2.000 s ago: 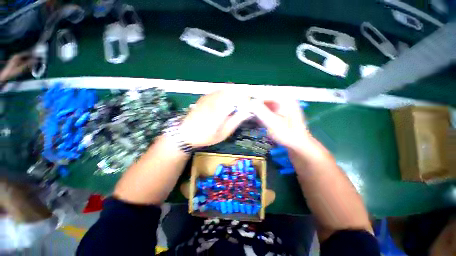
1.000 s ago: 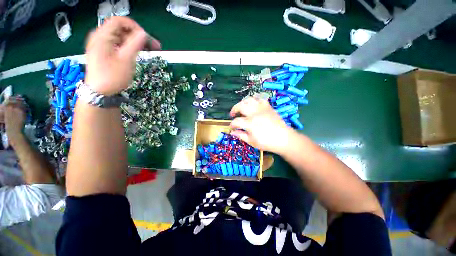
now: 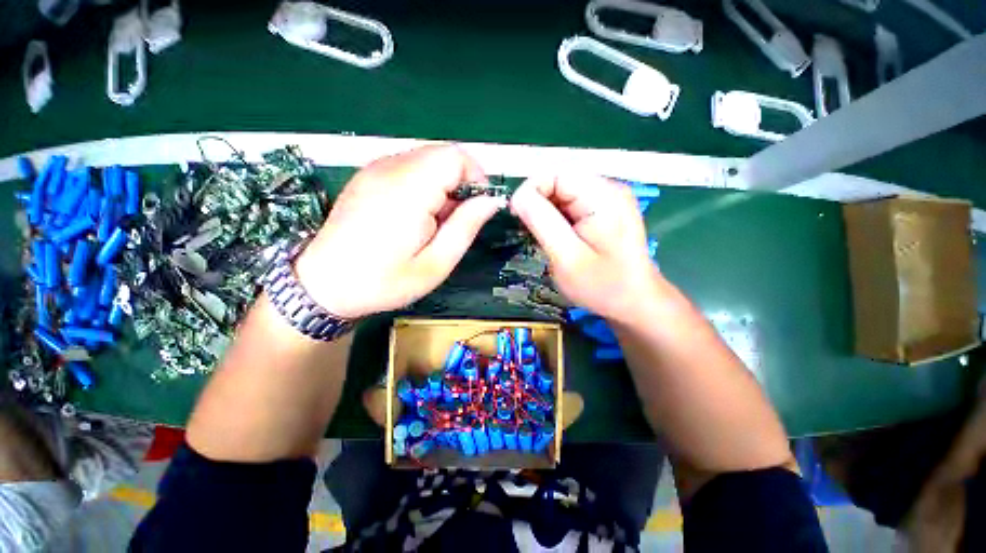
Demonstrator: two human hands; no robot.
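My left hand [image 3: 405, 232], with a metal watch on the wrist, pinches a small green circuit board [image 3: 480, 191] between thumb and fingers. My right hand [image 3: 589, 232] has its thumb and forefinger together at the board's right end; what it pinches there is too small to tell. Below the hands stands the open parts box [image 3: 398, 394], which holds blue cells [image 3: 476, 441] with red wires. A bunch of wired boards [image 3: 527, 283] lies partly hidden under my right hand, with blue cells [image 3: 597, 333] beside it.
A heap of circuit boards [image 3: 254, 200] lies at left, with loose blue cylinders [image 3: 76, 243] beyond it. A brown carton [image 3: 914, 281] stands at right. A white rail [image 3: 681, 167], a slanting grey post [image 3: 865, 119] and white looped housings [image 3: 622, 81] are beyond. People show at both lower edges.
My left hand has come from the upper left to the middle and now holds a board. My right hand has risen from the parts box to meet it. The view has shifted.
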